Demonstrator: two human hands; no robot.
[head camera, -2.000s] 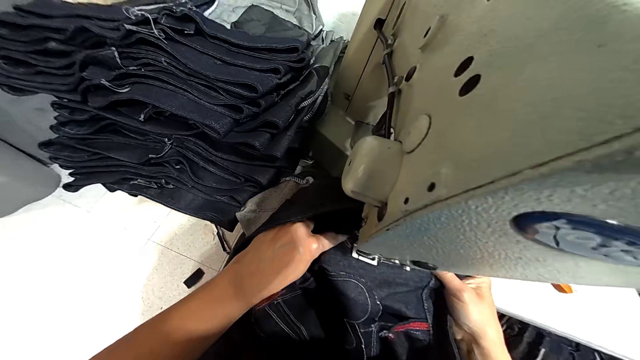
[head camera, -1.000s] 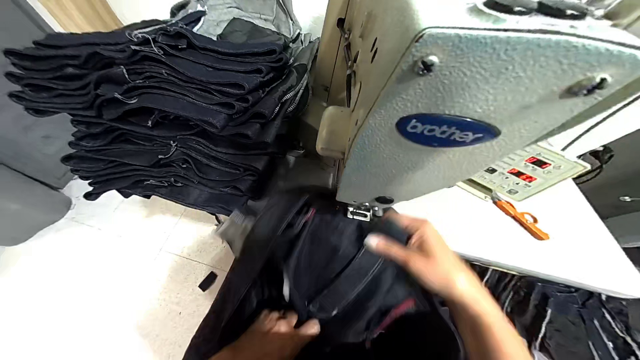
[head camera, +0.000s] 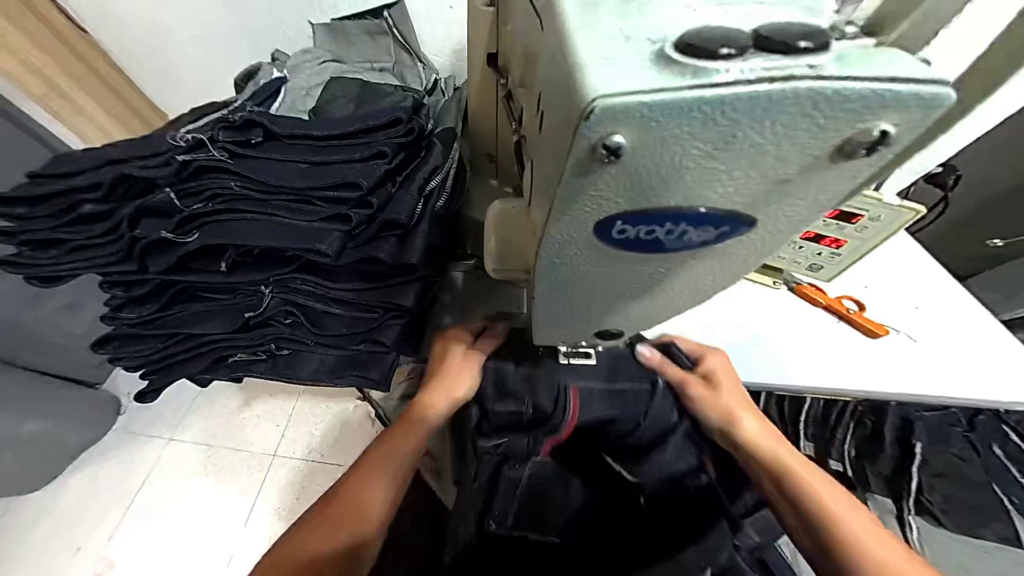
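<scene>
A dark denim garment (head camera: 608, 432) with a red trim strip lies under the head of a Brother sewing machine (head camera: 664, 160), its lower part hanging toward me. My left hand (head camera: 460, 364) is on the fabric left of the metal presser part (head camera: 578, 355), its fingertips partly hidden beside the machine head. On the right, my right hand (head camera: 696, 376) grips the garment's edge between thumb and fingers, close to the presser part. The needle cannot be made out.
A tall stack of folded dark denim pieces (head camera: 304, 208) stands left of the machine. Orange thread snips (head camera: 840, 308) lie on the white table (head camera: 904, 344), beside a control panel (head camera: 840, 236) with red digits. More dark denim pieces (head camera: 920, 456) are below the table's edge at right.
The garment has been shifted under the machine head. My left hand has moved up from the lower fabric to beside the head since one second ago. The view has swung considerably since the first frame.
</scene>
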